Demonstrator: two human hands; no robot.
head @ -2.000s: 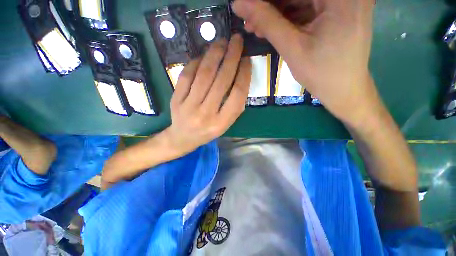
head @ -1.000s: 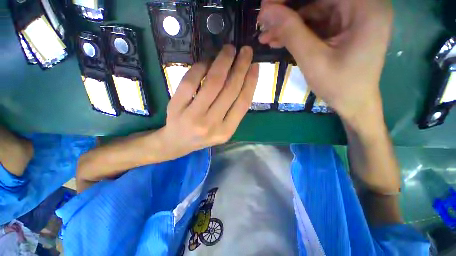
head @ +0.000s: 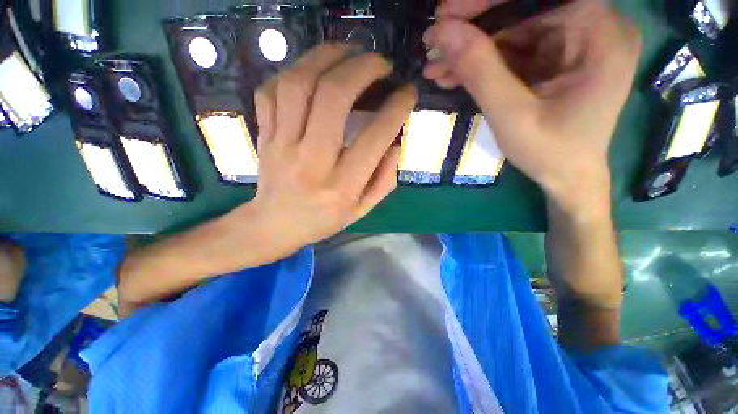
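A row of black phone housings point(head: 212, 85) lies side by side in front of me, white panels nearer me and round discs away. My left hand point(head: 311, 145) lies over the middle housings, fingers spread and bent, touching them. My right hand point(head: 534, 97) is raised over the housings to the right, with thumb and fingertips pinched together near the far ends. A dark slim shaft, perhaps a pen-shaped tool point(head: 518, 11), shows in it at the top edge. A tiny pale spot shows at its fingertips, too unclear to name. The working tip is hidden.
Two housings point(head: 133, 133) lie together at left, with more housings point(head: 24, 89) at the far left edge. Several overlapping housings point(head: 688, 133) lie at right on the green surface point(head: 453, 212). Another person's blue sleeve point(head: 57, 279) shows at lower left. A blue object point(head: 708, 314) is at lower right.
The housings appear further left in view, and more show at right. My left hand now covers other housings of the row. My right hand stays pinched near the far ends.
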